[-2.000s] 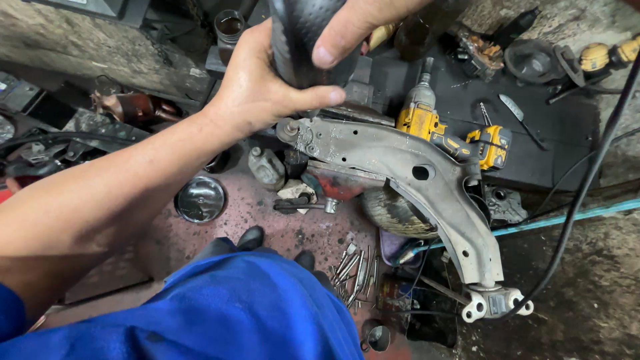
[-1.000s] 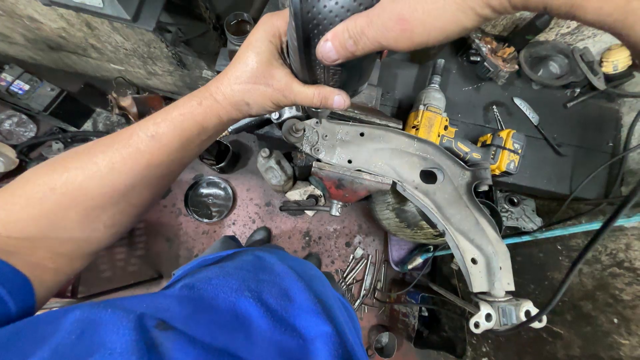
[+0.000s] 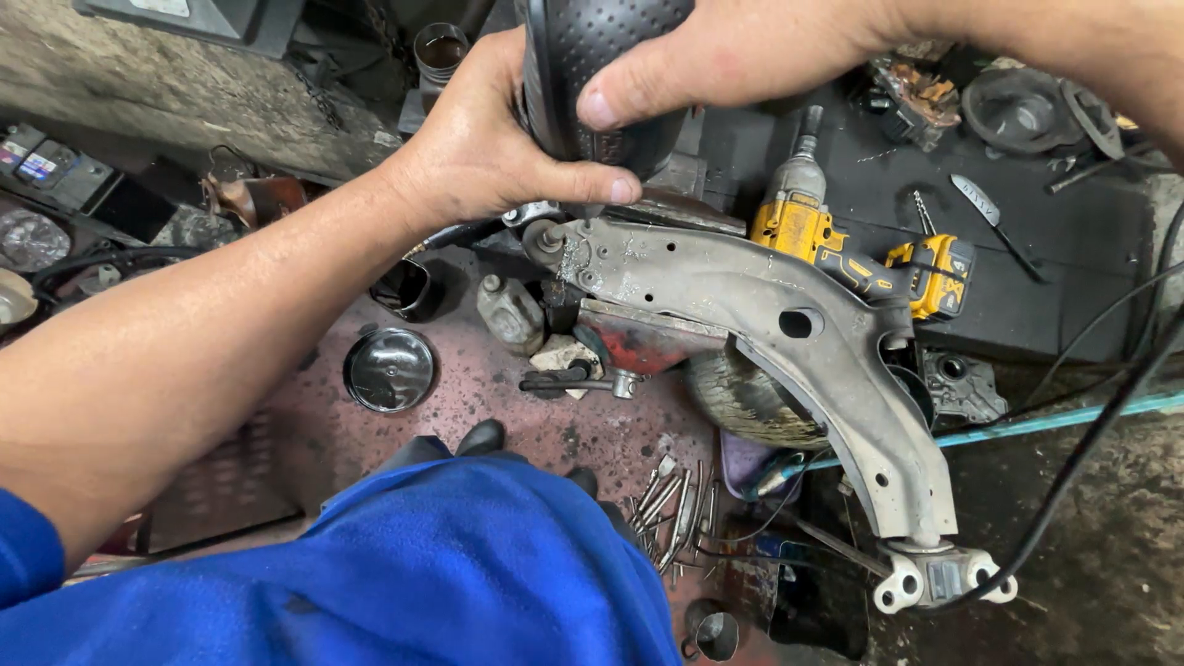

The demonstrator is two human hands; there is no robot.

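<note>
A black dimpled rubber or plastic part (image 3: pixel 610 55) is at the top centre, cut off by the frame's edge; I cannot tell exactly what it is. My left hand (image 3: pixel 509 139) grips it from the left, thumb along its lower end. Across its front lies the thumb of my right hand (image 3: pixel 731 60), whose other fingers are hidden behind or above it. Just below both hands, a grey metal suspension control arm (image 3: pixel 740 268) rests across a vise with a red body (image 3: pixel 629 342), its ball joint end (image 3: pixel 934 578) at the lower right.
A yellow cordless impact wrench (image 3: pixel 800 217) lies behind the control arm on a dark bench (image 3: pixel 1017 268), near a knife (image 3: pixel 976 199). A black cable (image 3: pixel 1091 444) crosses the right side. Below are a round pan (image 3: pixel 389 370), a plastic bottle (image 3: pixel 511 314) and scattered metal tools (image 3: pixel 671 518).
Both hands stay on the black part. My right forearm now reaches across the upper right, where two seconds ago only the fingers and thumb showed.
</note>
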